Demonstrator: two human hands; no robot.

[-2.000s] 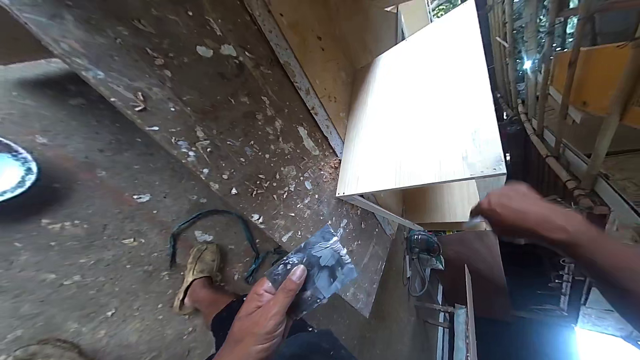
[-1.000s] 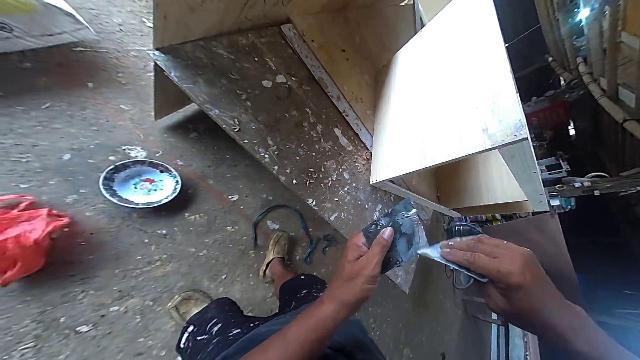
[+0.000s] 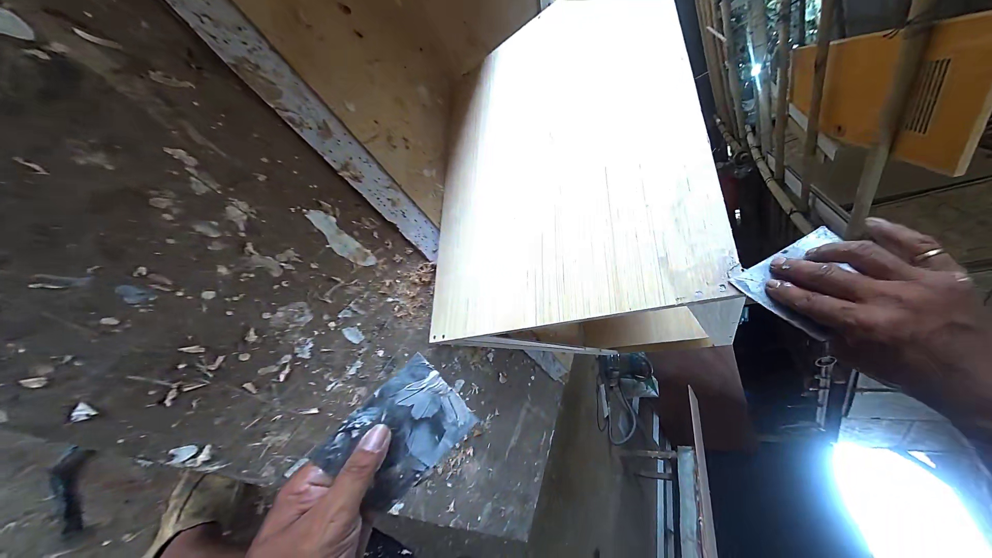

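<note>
My left hand (image 3: 333,492) grips a dark flat plate (image 3: 415,426) smeared with grey-white filler, thumb on top. At the right, the fingers of my right hand (image 3: 876,287) press on a flat filler-smeared scraper (image 3: 790,267). The scraper's corner meets the edge of a pale plywood panel (image 3: 573,194) near its lower right corner. Small dark fastener holes, some with filler, show along the panel's near edge. Beneath this panel opens a wooden box-like cabinet (image 3: 651,329).
The cabinet stands by a brown board (image 3: 194,310) strewn with wood shavings and filler flakes. A green power tool (image 3: 632,368) with a cable lies beyond the lower edge. Bamboo poles (image 3: 887,132) and an orange panel (image 3: 891,93) are at the right. A foot in a clog (image 3: 201,504) is at lower left.
One second ago the scraper was at the plate in my left hand; now my right hand holds it at the panel's right corner. The view has shifted closer to the cabinet.
</note>
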